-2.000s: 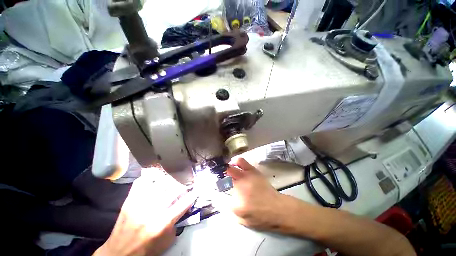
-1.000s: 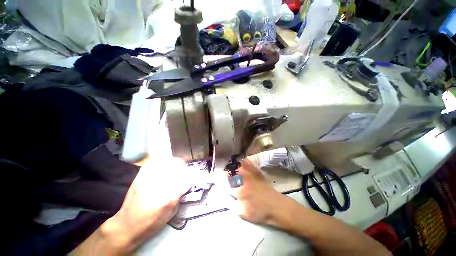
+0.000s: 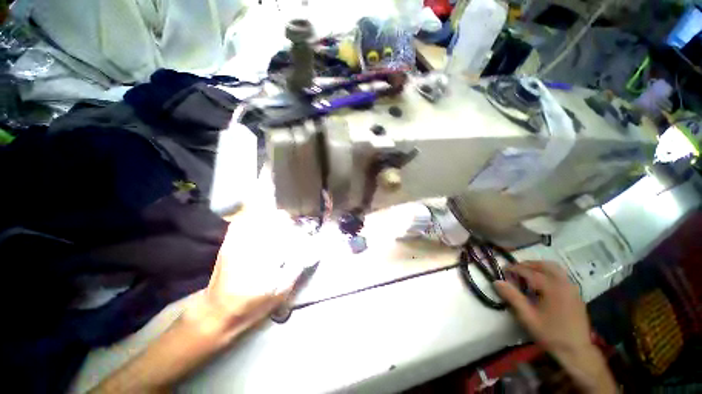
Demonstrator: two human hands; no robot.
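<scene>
The cream sewing machine (image 3: 469,154) stands in front of me, with a bright light at its needle area. My left hand (image 3: 250,265) is beside the needle, its fingers washed out by glare. A narrow dark piece (image 3: 302,281) shows at its fingertips; whether it is held cannot be told. My right hand (image 3: 550,308) is at the black loop handles of the shears (image 3: 479,281), lying under the machine arm. Its thumb and fingers overlap the right loop; a grip cannot be made out. A small dark block (image 3: 357,244) sits by the presser foot.
Dark garment cloth (image 3: 92,200) is heaped at left, with pale cloth (image 3: 115,38) behind it. A purple-and-black tool (image 3: 346,100) lies on the machine head. The white table (image 3: 369,331) has a dark slot line. Something red (image 3: 493,369) is below its front edge.
My right hand has left the needle area and moved right to the shears' handles. My left hand has stayed by the needle. The camera view has shifted.
</scene>
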